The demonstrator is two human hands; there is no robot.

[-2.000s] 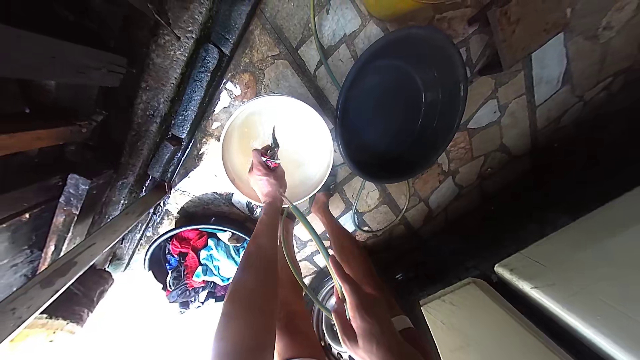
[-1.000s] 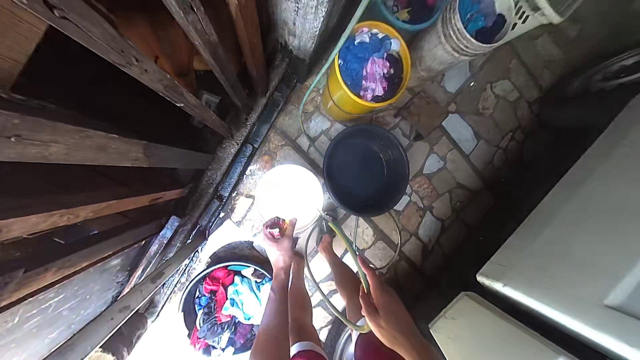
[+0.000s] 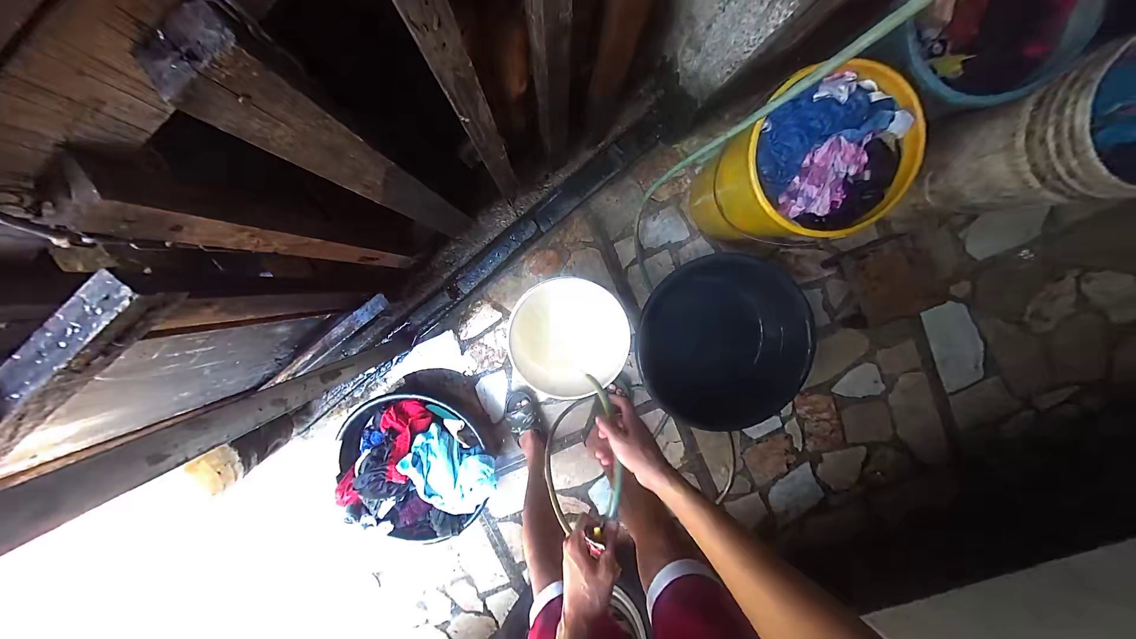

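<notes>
My right hand (image 3: 628, 439) is closed around a green hose (image 3: 607, 404), whose end points over the rim of a white round basin (image 3: 570, 337). Nearer my body, between my knees, my left hand (image 3: 590, 555) grips a small object with a yellow and red part, too small to identify. The hose loops down beside that hand. Touching or close to the white basin on its right stands a black basin (image 3: 726, 342). A dark tub (image 3: 484, 444) of mixed wet-looking clothes (image 3: 426, 461) sits to the left of my legs.
A yellow bucket (image 3: 723, 195) of clothes stands beyond the black basin, near a teal tub (image 3: 1003, 93) and a ribbed pale bucket (image 3: 1047, 133). Wooden beams (image 3: 328, 151) rise at the left. Stone paving (image 3: 887, 417) lies underfoot; a pale surface (image 3: 1021, 590) is at lower right.
My left hand has drawn back from the white basin toward my knees. My right hand has moved forward with the hose to the basin's near rim. The view has shifted.
</notes>
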